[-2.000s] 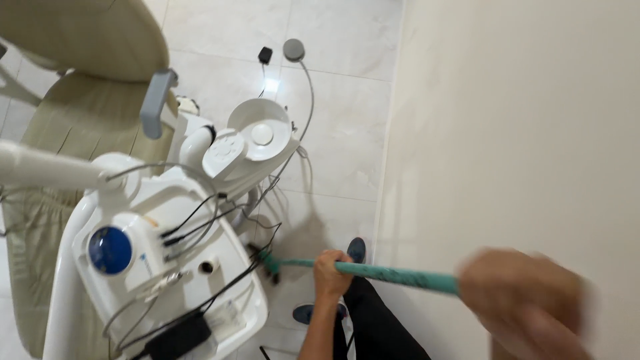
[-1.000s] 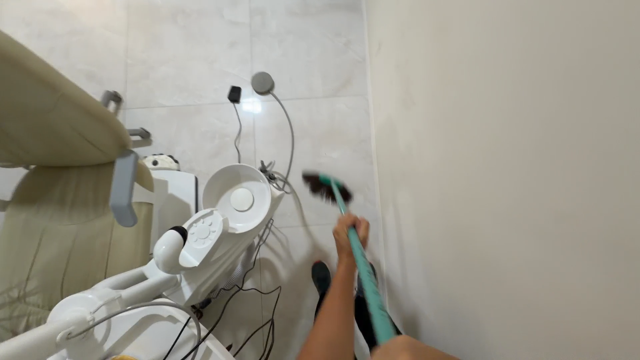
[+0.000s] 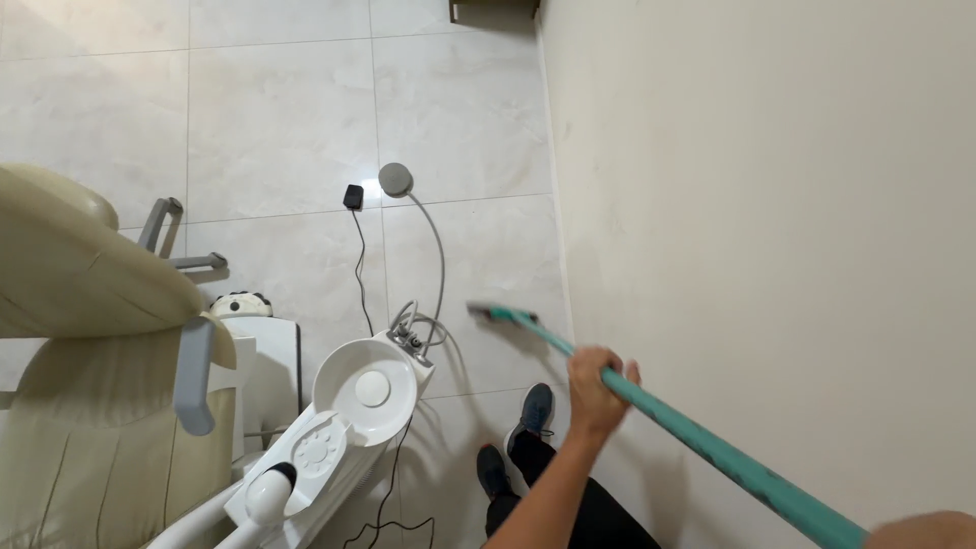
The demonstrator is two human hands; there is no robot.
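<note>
A green broom (image 3: 709, 446) slants from the lower right corner down to the tiled floor, its dark-bristled head (image 3: 503, 313) near the wall's foot and a little blurred. My left hand (image 3: 598, 389) is wrapped around the lower part of the handle. At the bottom right corner, my right hand (image 3: 923, 531) is at the upper end of the handle; most of it is cut off by the frame, so its fingers are hidden. My feet in dark shoes (image 3: 537, 408) stand below the broom head.
A dental chair (image 3: 114, 396) fills the left, beside a white spittoon bowl (image 3: 366, 393). A grey foot pedal (image 3: 395, 179) with its hose and a small black box (image 3: 353, 197) with a cord lie on the floor. A beige wall (image 3: 762, 191) rises at the right.
The broom head has moved forward, away from the instrument tray and my feet, to beside the wall. Both hands have moved with the handle. The view has shifted, and the tray is out of it.
</note>
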